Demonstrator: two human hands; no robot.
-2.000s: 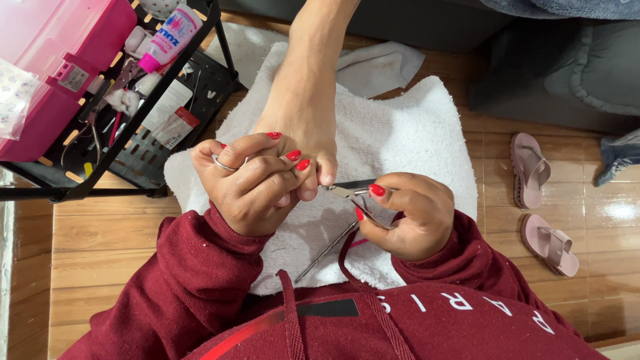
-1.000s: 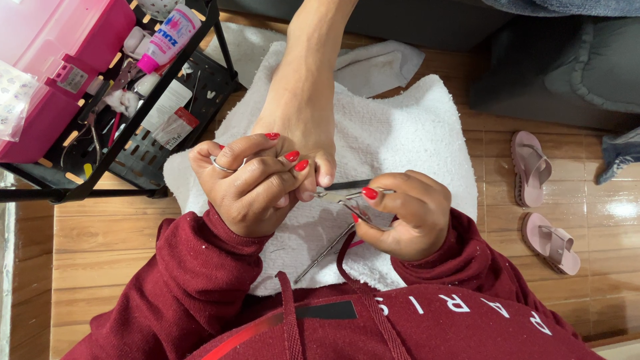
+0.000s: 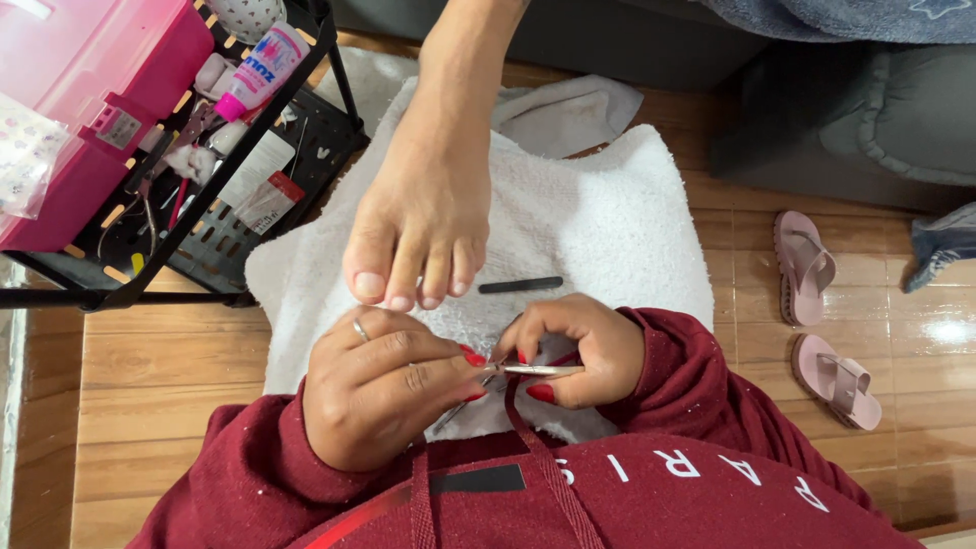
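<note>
Another person's bare foot [image 3: 427,206] rests on a white towel [image 3: 587,206], its toes pointing at me. Close below the toes, my right hand [image 3: 587,351] grips metal cuticle nippers [image 3: 541,370] by the handles. The fingertips of my left hand [image 3: 389,381] are at the jaw end of the nippers and cover it; whether they pinch the tip or something on it cannot be told. A black nail file [image 3: 521,285] lies on the towel right of the toes. Another thin metal tool [image 3: 451,414] lies partly hidden beneath my hands.
At upper left, a black cart [image 3: 229,187] holds a pink case [image 3: 99,130], a white bottle with a pink cap [image 3: 263,69], cotton and tools. Pink sandals [image 3: 804,267] are on the wood-look floor at right. Dark grey upholstered furniture [image 3: 839,122] stands at upper right.
My left hand has let go of the toes and moved down to the nippers' tip. My right hand with the nippers has drawn away from the foot. The nail file now shows whole.
</note>
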